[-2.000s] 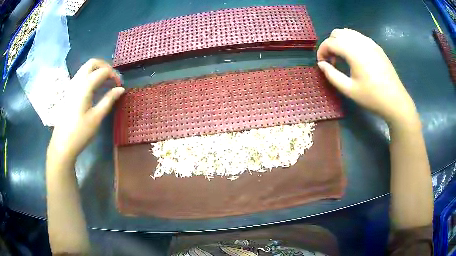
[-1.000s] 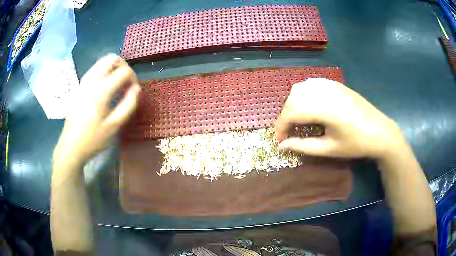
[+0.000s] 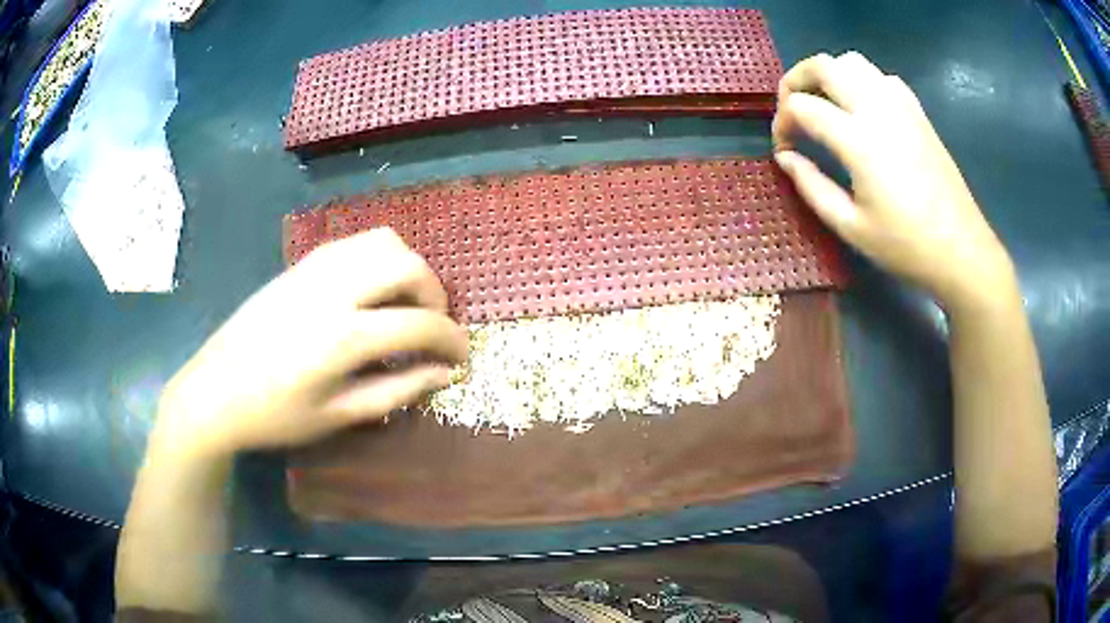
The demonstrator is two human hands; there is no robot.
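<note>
A dark-red perforated plate (image 3: 609,237) lies along the far part of a brown cloth (image 3: 584,475). A heap of tiny whitish pins (image 3: 621,365) lies on the cloth against the plate's near edge. My left hand (image 3: 329,347) is over the plate's left part, its fingertips at the left end of the heap; whether it holds pins cannot be told. My right hand (image 3: 870,170) is at the plate's far right corner, thumb and fingers curled close together; whether anything is between them is too small to tell.
A stack of red perforated plates (image 3: 536,73) lies beyond the cloth. A translucent bag with pins (image 3: 128,219) is at the left, near a blue-edged tray (image 3: 55,85). Another red plate's end (image 3: 1087,128) shows at the right edge. A few loose pins lie between plate and stack.
My left hand has moved from the plate's left end to the left end of the heap. My right hand went to the heap's right end and is back at the plate's far right corner.
</note>
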